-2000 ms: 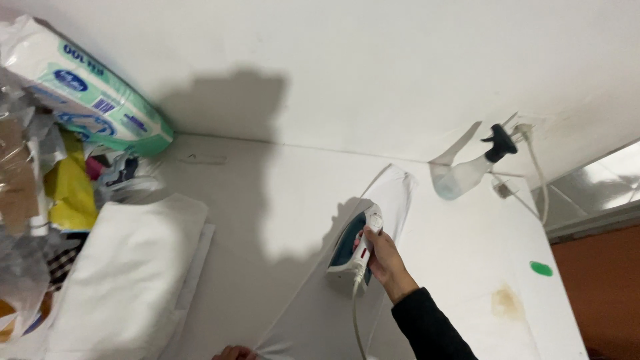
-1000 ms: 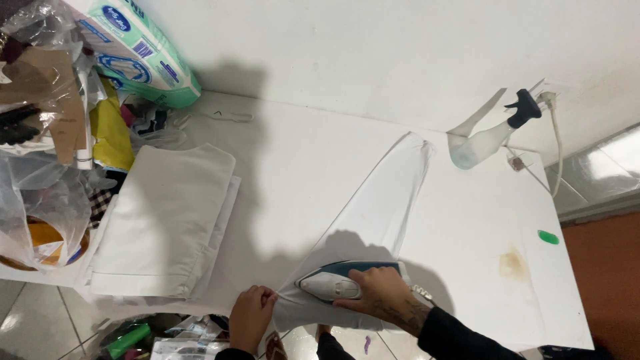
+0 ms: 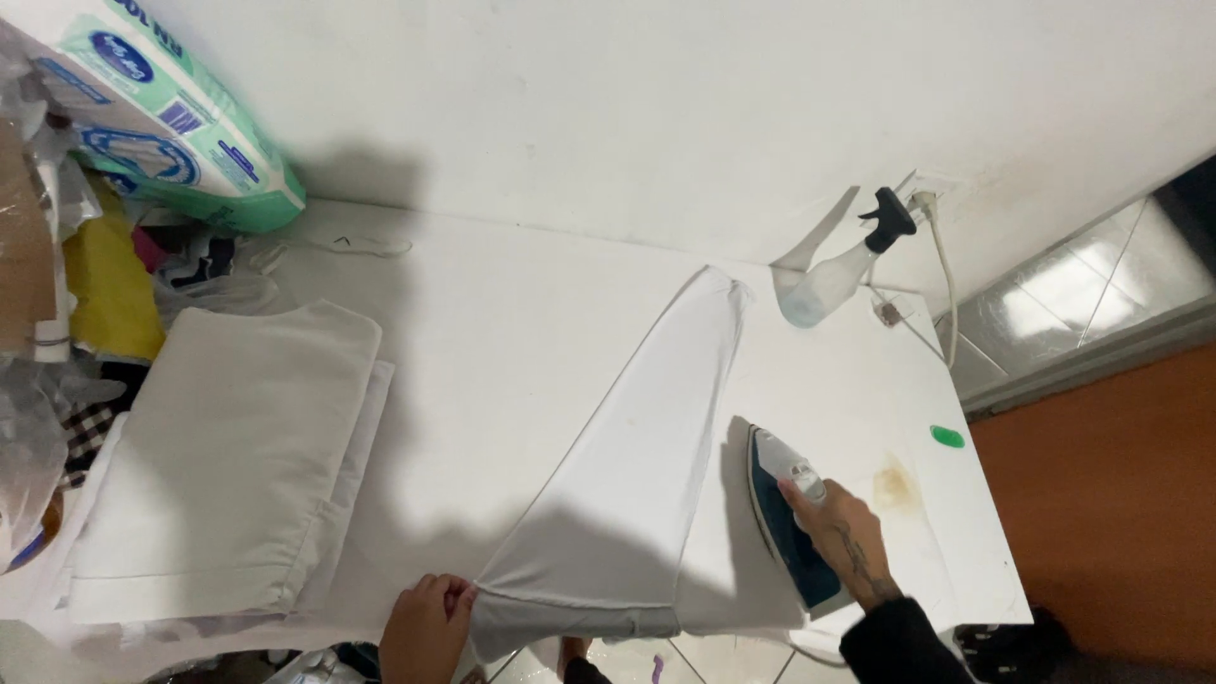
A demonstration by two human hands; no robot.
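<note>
A white cloth piece [image 3: 627, 456], narrow toward the wall and wide near the front, lies on the white table [image 3: 475, 313]; its near end hangs over the front edge. My left hand [image 3: 427, 622] pinches its near left corner between thumb and fingers. To the right of the cloth, my right hand [image 3: 841, 532] grips the handle of a blue and white clothes iron [image 3: 793, 532], whose tip points toward the wall. The iron is apart from the cloth; whether its soleplate touches the table, I cannot tell.
Folded white fabric [image 3: 228, 456] is stacked at left, beside plastic bags, a yellow item [image 3: 114, 275] and a green-and-white package [image 3: 190, 123]. A spray bottle [image 3: 841, 266] leans near the wall outlet with its plugged cord [image 3: 940, 266]. A green object [image 3: 947, 436] lies near the right edge.
The iron has moved off the cloth to the right, its tip turned from pointing left to pointing toward the wall. My left hand still holds the cloth's near corner.
</note>
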